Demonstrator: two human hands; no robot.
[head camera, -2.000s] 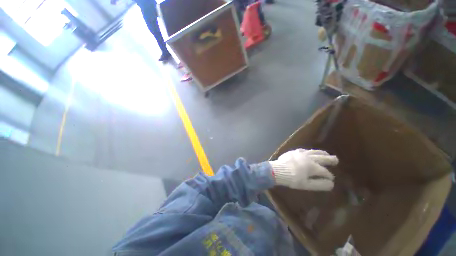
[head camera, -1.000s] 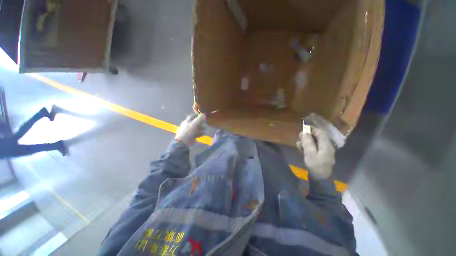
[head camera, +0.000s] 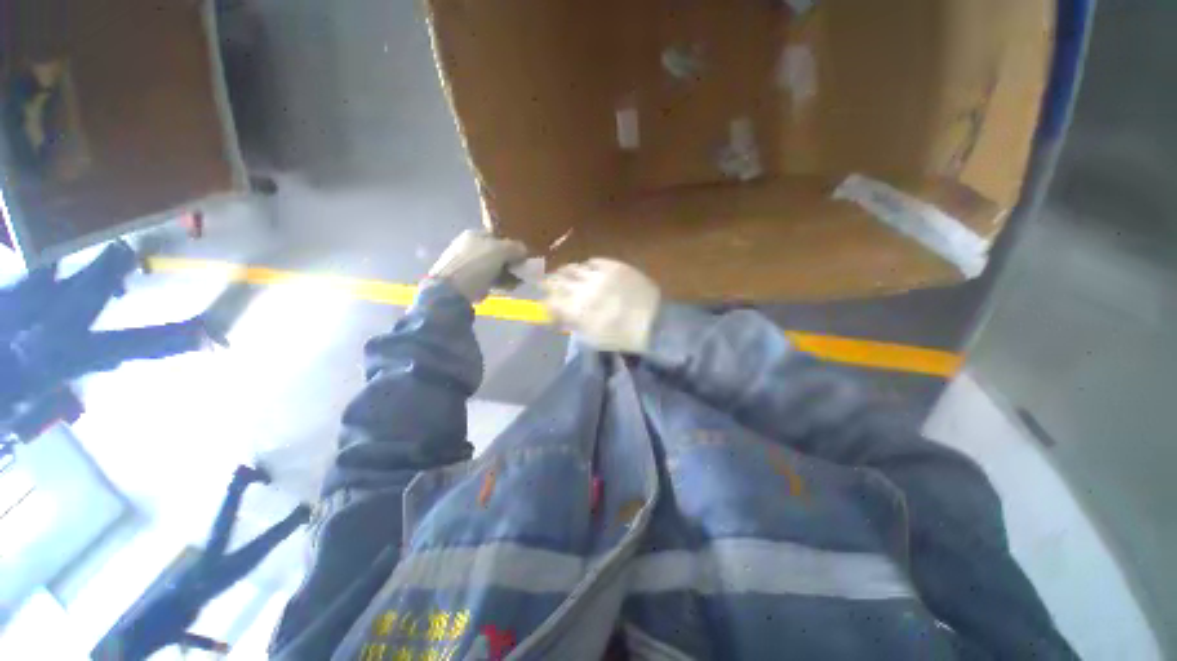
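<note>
A large open brown carton (head camera: 723, 245) stands in front of me. My left hand (head camera: 475, 265), in a white glove, is at its near left corner; its fingers are bent and I cannot tell what they hold. My right hand (head camera: 607, 304), gloved and blurred, is just right of it by the near rim. A small pale piece (head camera: 528, 269) shows between the hands, at my right fingertips; its kind is unclear. A thin light strand (head camera: 560, 240) sticks up by the corner. A whitish tape strip (head camera: 916, 225) lies along the near right corner.
Pale scraps (head camera: 741, 151) lie inside the carton. A brown box cart with a light frame (head camera: 129, 116) stands at the upper left. People in dark clothes (head camera: 194, 581) are at the left, partly cut off. A yellow line (head camera: 878, 353) crosses the floor between me and the carton.
My right hand has left the near right corner and moved left, close to my left hand. The tape strip it covered now shows. The view has shifted, with more people in view at the left.
</note>
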